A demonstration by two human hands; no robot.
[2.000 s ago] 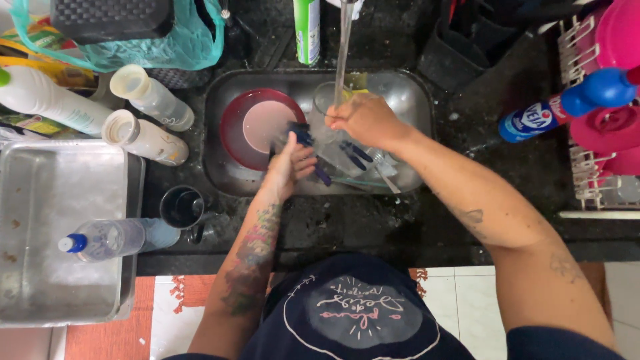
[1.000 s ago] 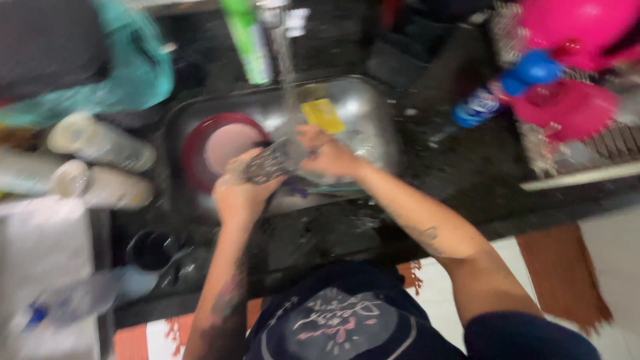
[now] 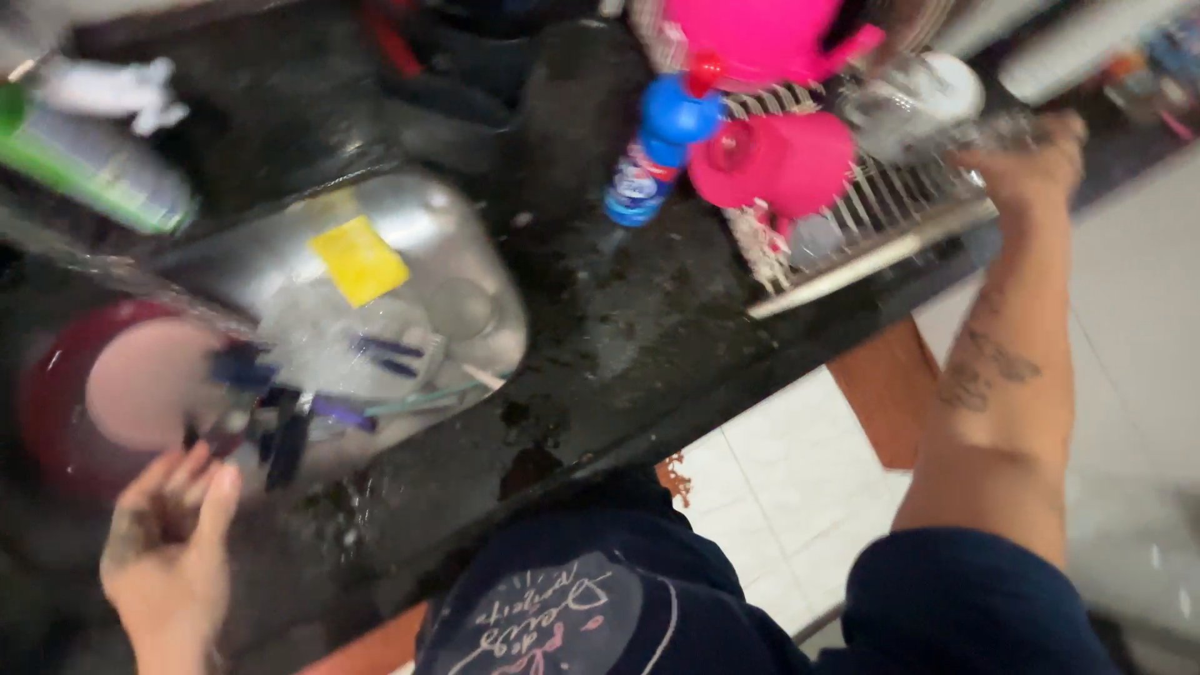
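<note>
My right hand is stretched out to the far right over the dish rack, holding a clear glass that is blurred. My left hand is at the lower left by the front edge of the steel sink, palm up, fingers apart and nothing seen in it. Just beyond its fingertips lie dark-handled cutlery and a dark red plate with a pink dish on it. Water runs into the sink beside a yellow sponge.
Pink plastic dishes and other clear ware stand in the rack. A blue bottle with a red cap is on the wet black counter left of the rack. A green and white bottle lies towards the upper left.
My hands were together over the sink with a clear glass; now they are far apart, the right one out over the dish rack. The view has swung to the right.
</note>
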